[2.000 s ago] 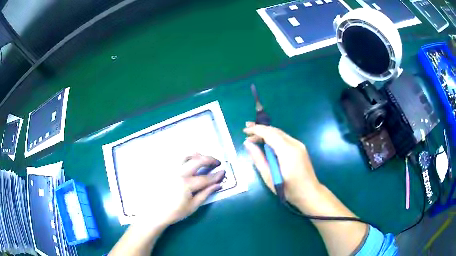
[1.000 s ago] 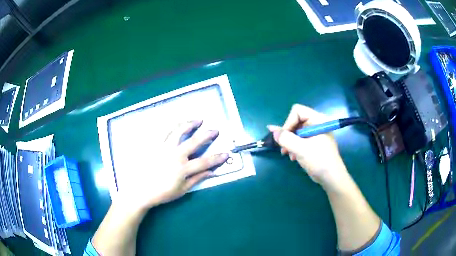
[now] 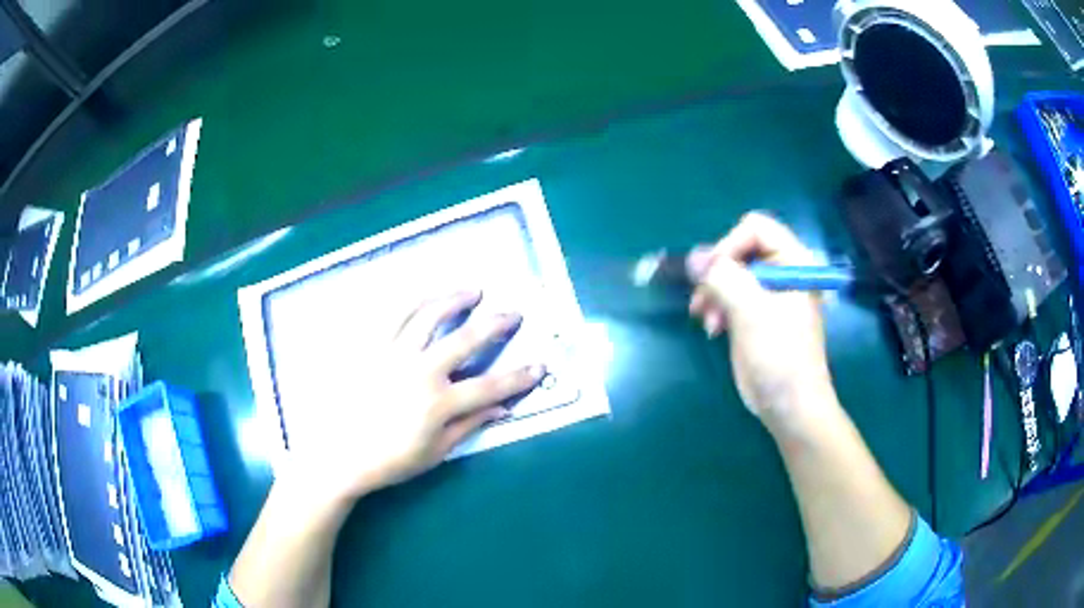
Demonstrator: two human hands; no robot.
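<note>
A white-glaring panel sheet [image 3: 357, 309] with a pale border and dark outline lies flat on the green bench. My left hand [image 3: 446, 386] rests on it with fingers spread, the fingertips close to a small ring mark [image 3: 548, 381] near the panel's lower right corner. Whether a small part lies under the fingertips is hidden. My right hand [image 3: 767, 321] holds a blue-handled soldering iron [image 3: 802, 277] like a pen, right of the panel. Its tip end is blurred, points left and is off the panel.
A blue bin [image 3: 172, 469] and stacked panels [image 3: 95, 475] are at left. More panels [image 3: 137, 220] lie behind. At right are a white round head [image 3: 913, 83], a black holder [image 3: 903, 226], a brown square [image 3: 933, 327], cords, a pink stick [image 3: 985, 416] and a blue tray [image 3: 1056, 131].
My right hand has drawn the soldering iron's tip away from the panel corner, to the right and slightly up. My left hand has stayed on the panel.
</note>
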